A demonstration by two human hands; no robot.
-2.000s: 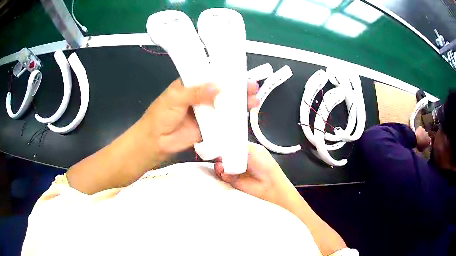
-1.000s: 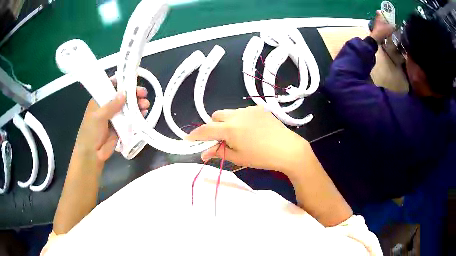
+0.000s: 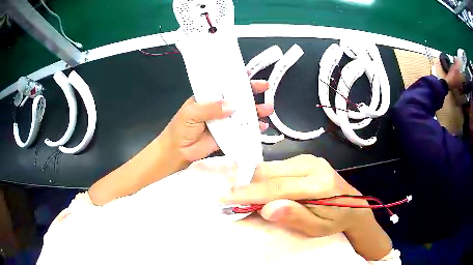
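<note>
A white neck fan arm stands upright in front of me, its wide perforated head at the top with a short red and black wire on it. My left hand grips its middle, fingers showing behind it. My right hand holds the lower end, with red and black lead wires running over the fingers to small white plugs at the right. I cannot tell whether a second arm lies behind the first.
White arms lie on the black bench left, others right, beside a tangled pile. A clear holder is far left. A metal post slants over the green belt. Another person's sleeve is right.
Two arms were visibly held before; now one upright surface shows with its perforated head facing me. My right hand has moved in below my left, wires now across its fingers.
</note>
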